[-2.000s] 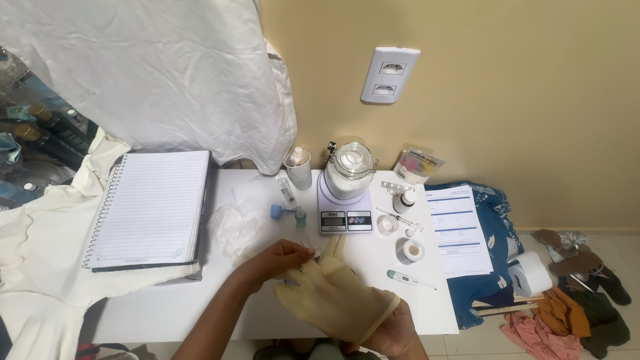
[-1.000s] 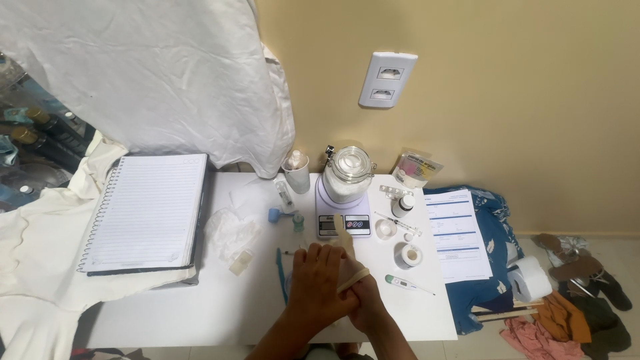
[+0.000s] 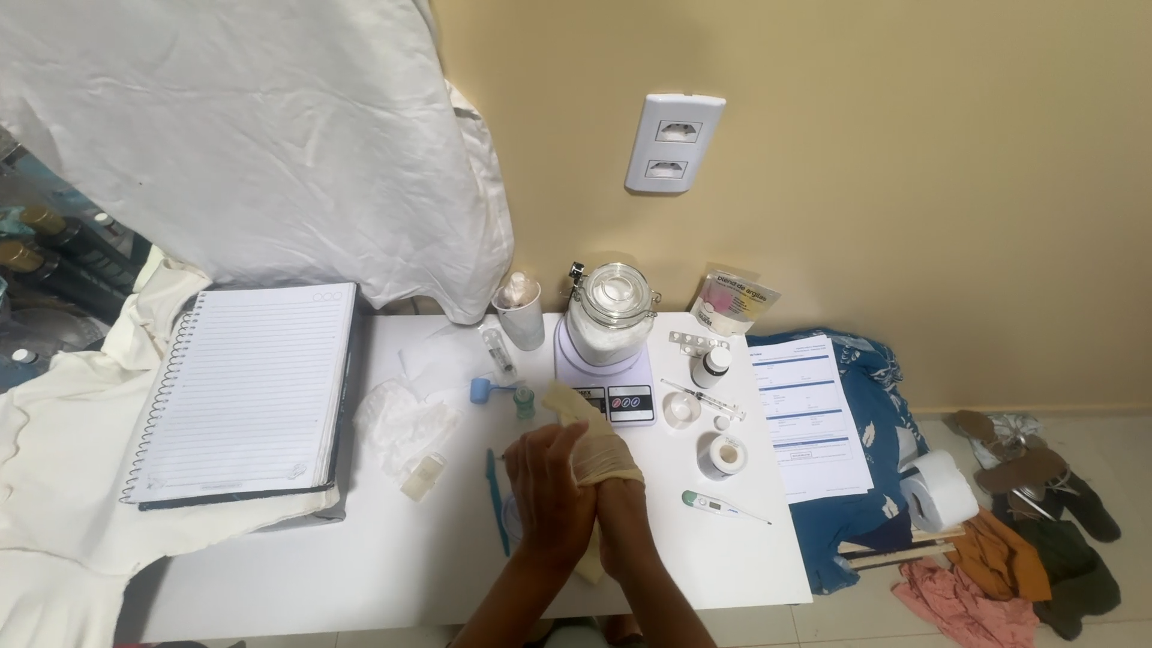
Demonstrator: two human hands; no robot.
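Note:
Both hands meet over the near part of the white table. My left hand (image 3: 549, 486) presses its fingers against the glove and my right hand. A cream latex-like glove (image 3: 607, 450) covers the fingers and palm of my right hand (image 3: 621, 504), its cuff bunched above the bare wrist. The glove's empty-looking tip reaches the front of a kitchen scale (image 3: 630, 405). On the scale stands a clip-top glass jar of white powder (image 3: 610, 328). Another cream piece (image 3: 589, 562) shows below the wrists. A blue pen-like item (image 3: 497, 504) lies left of my left hand.
An open spiral notebook (image 3: 243, 396) lies left, near crumpled clear plastic (image 3: 405, 427). A plastic cup (image 3: 519, 319) stands behind. At right are a dark bottle (image 3: 711, 367), syringe (image 3: 704, 398), tape roll (image 3: 723, 456), digital thermometer (image 3: 724, 507) and printed sheets (image 3: 814, 423). Clothes (image 3: 972, 594) lie on the floor.
Two seconds ago the glove hung loosely spread between my hands; now it is over my right hand. My left hand has moved right, against it. The blue pen-like item has come into sight.

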